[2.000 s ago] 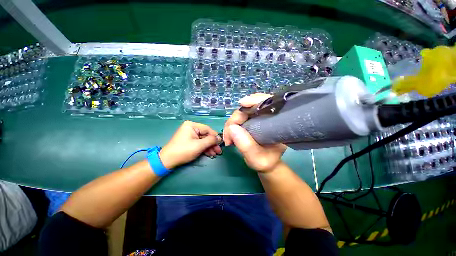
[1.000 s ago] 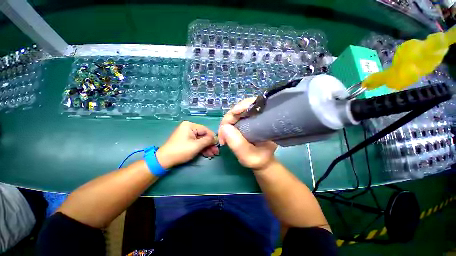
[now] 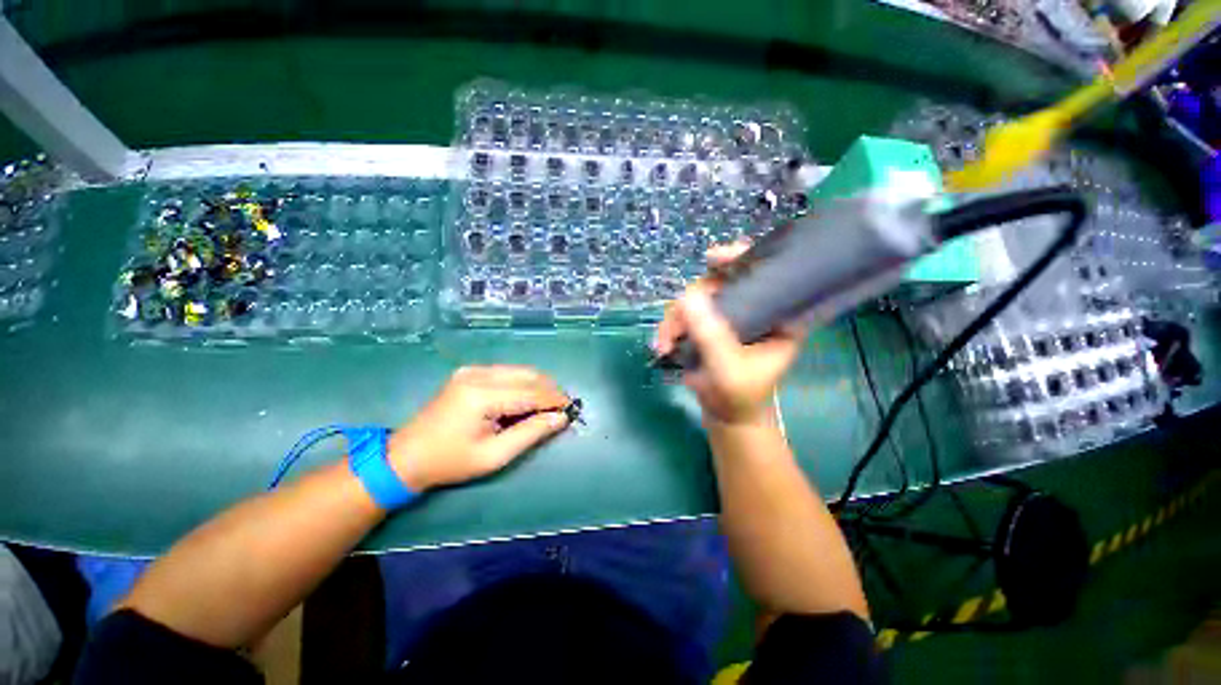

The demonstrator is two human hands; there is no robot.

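My left hand point(image 3: 489, 426), with a blue wrist strap point(image 3: 379, 468), pinches a small dark module point(image 3: 575, 410) at its fingertips, low over the green bench. My right hand point(image 3: 730, 355) is wrapped around the grey electric screwdriver point(image 3: 830, 268). The tool's dark nose point(image 3: 674, 357) points down and left, apart from the module. The screwdriver is slightly blurred. Fine detail of the module is too small to tell.
A filled blister tray point(image 3: 536, 201) lies at the centre back, a parts tray point(image 3: 355, 254) with a mixed heap point(image 3: 201, 254) at left. A green box point(image 3: 877, 167), yellow hanger point(image 3: 1031, 141), black cable point(image 3: 924, 381) and more filled trays point(image 3: 1058, 381) are at right.
My right hand and the screwdriver have moved right, away from my left hand. The module now shows at my left fingertips. The whole view has shifted slightly.
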